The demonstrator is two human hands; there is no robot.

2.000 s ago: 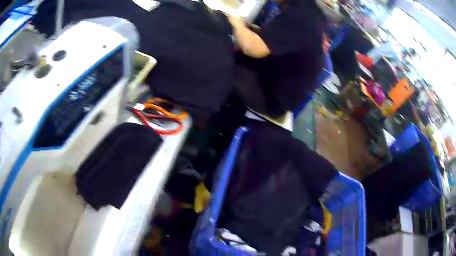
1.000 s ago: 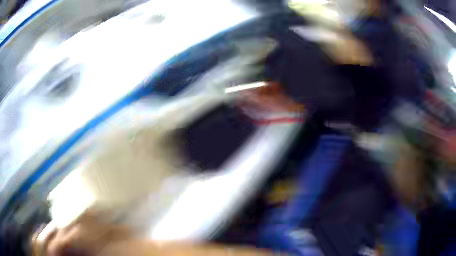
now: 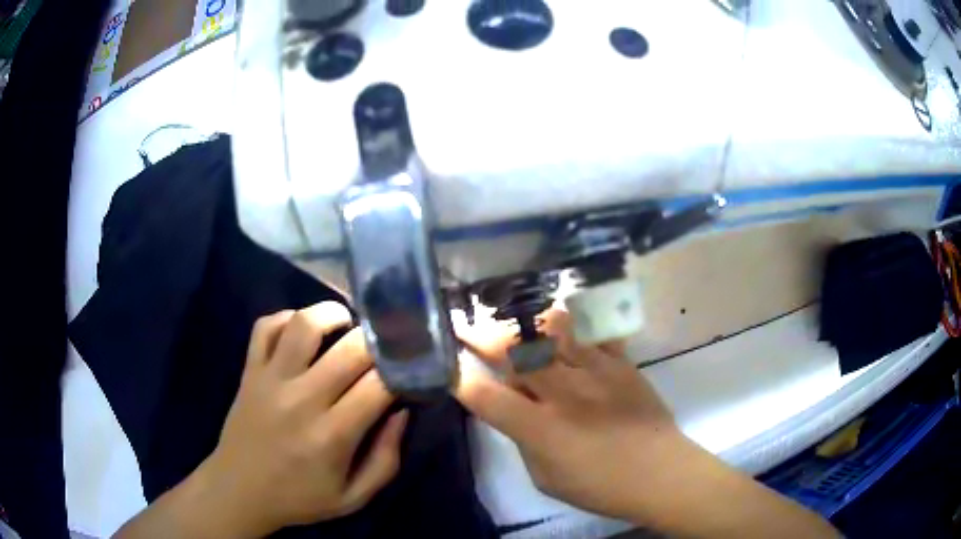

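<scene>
The white sewing machine head (image 3: 506, 126) fills the upper middle, with a shiny metal cover (image 3: 395, 284) on its front. Black cloth (image 3: 174, 316) lies under and left of it and runs towards me. My left hand (image 3: 316, 411) rests on the cloth left of the needle area, fingers bent, fingertips partly behind the metal cover. My right hand (image 3: 580, 411) is right of the needle area, its fingers under the head beside a dark knob (image 3: 530, 347) and a pale block (image 3: 609, 311). Needle, presser foot and fingertips are hidden or too blurred to tell.
A stack of small black pieces (image 3: 883, 295) lies on the right of the table, beside orange-red scissors loops (image 3: 948, 279). A blue crate (image 3: 864, 458) is below the right table edge. Long black cloth (image 3: 32, 263) runs down the left side. A printed sheet (image 3: 158, 42) is at top left.
The view has swung from the machine's right end, the crate and another person to the needle area. Both my hands now show at the black cloth; one second ago only a blurred hand and forearm showed.
</scene>
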